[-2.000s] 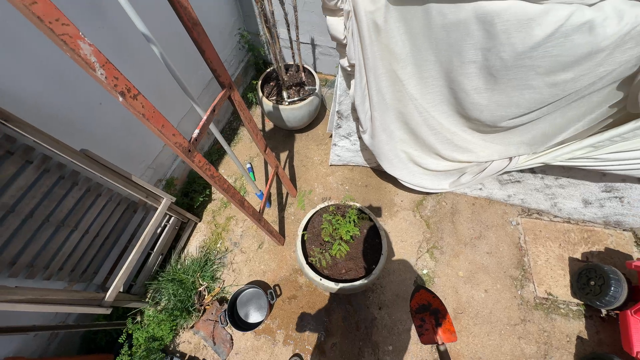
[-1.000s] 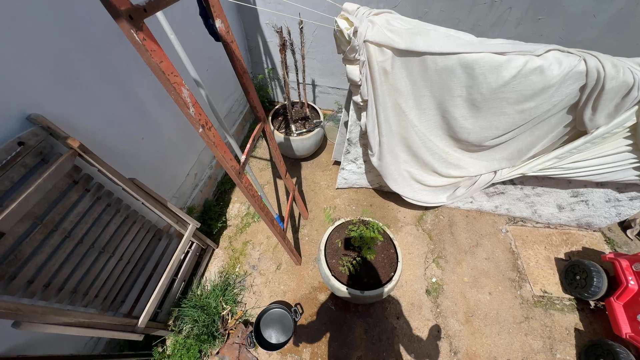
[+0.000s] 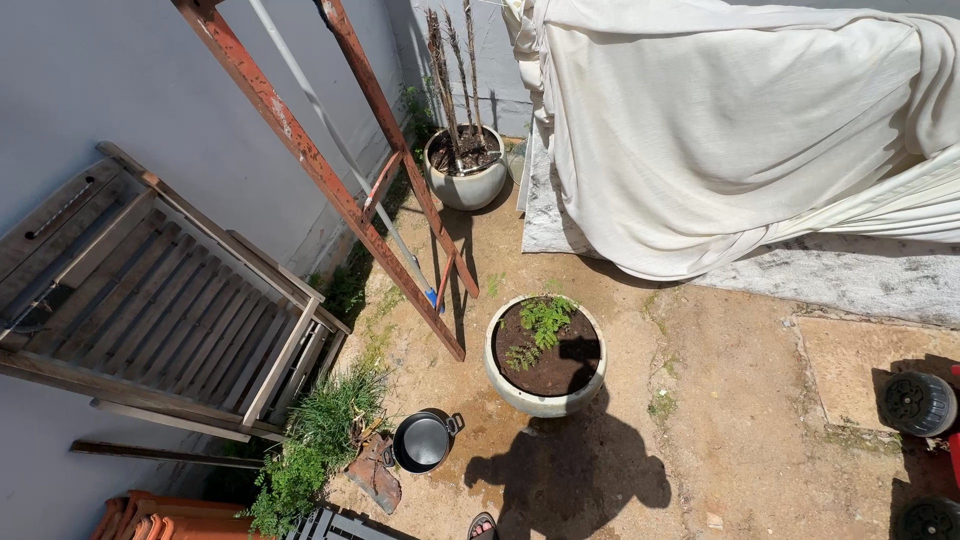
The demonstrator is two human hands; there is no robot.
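Neither my left hand nor my right hand is in view; only my shadow falls on the ground and over part of the planter. A round pale planter [image 3: 546, 406] stands in the middle, with dark soil and a small green leafy plant [image 3: 546, 320] in it. To its lower left, a black two-handled pot [image 3: 421, 442] sits on the ground and looks empty. A sandalled foot [image 3: 482, 526] shows at the bottom edge.
A rusty red metal ladder [image 3: 330, 176] and a slatted wooden folding chair [image 3: 172, 300] stand at the left. Behind are another planter [image 3: 469, 187] with bare stems and a white draped cloth [image 3: 720, 127]. Black toy wheels [image 3: 916, 403] lie at the right edge.
The orange-red shovel blade seen right of the planter two seconds ago is out of view. The shadow of my body has shifted. The view has moved somewhat.
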